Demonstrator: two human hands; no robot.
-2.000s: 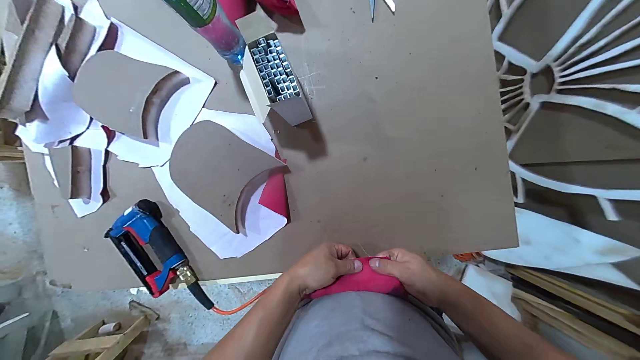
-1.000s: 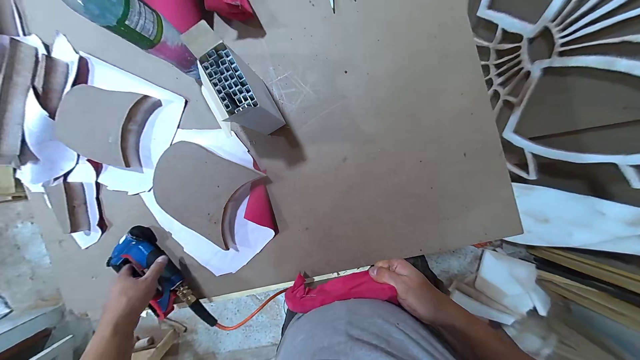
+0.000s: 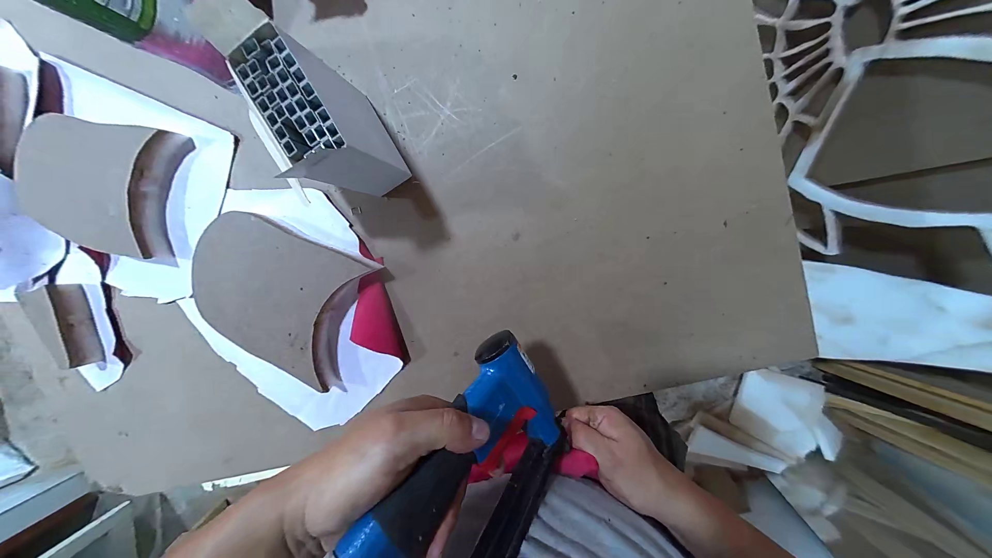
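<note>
At the near edge of the board, my left hand (image 3: 387, 457) is wrapped around the black handle of a blue pneumatic stapler (image 3: 504, 395). The tool's nose is by the red fabric piece (image 3: 575, 463) close to my body. My right hand (image 3: 616, 446) grips that fabric just right of the stapler; what lies under the tool is hidden. Left of the hands, a curved cardboard-faced panel (image 3: 267, 291) rests on white sheeting (image 3: 279, 399) with red fabric (image 3: 377, 318) beside it. Further back stands a carton of staples (image 3: 356, 139) with its top open.
More cut panels (image 3: 81, 182) lie at the left. A plastic bottle (image 3: 182, 43) is at the back left. On the right are a white openwork frame (image 3: 891, 205), foam scraps (image 3: 779, 411) and wooden strips (image 3: 914, 426). The brown board (image 3: 581, 256) spans the middle.
My left hand, on the red fabric at first, took hold of the stapler at the left and has brought it over to the fabric. My right hand stays on the fabric. The view is closer to the board.
</note>
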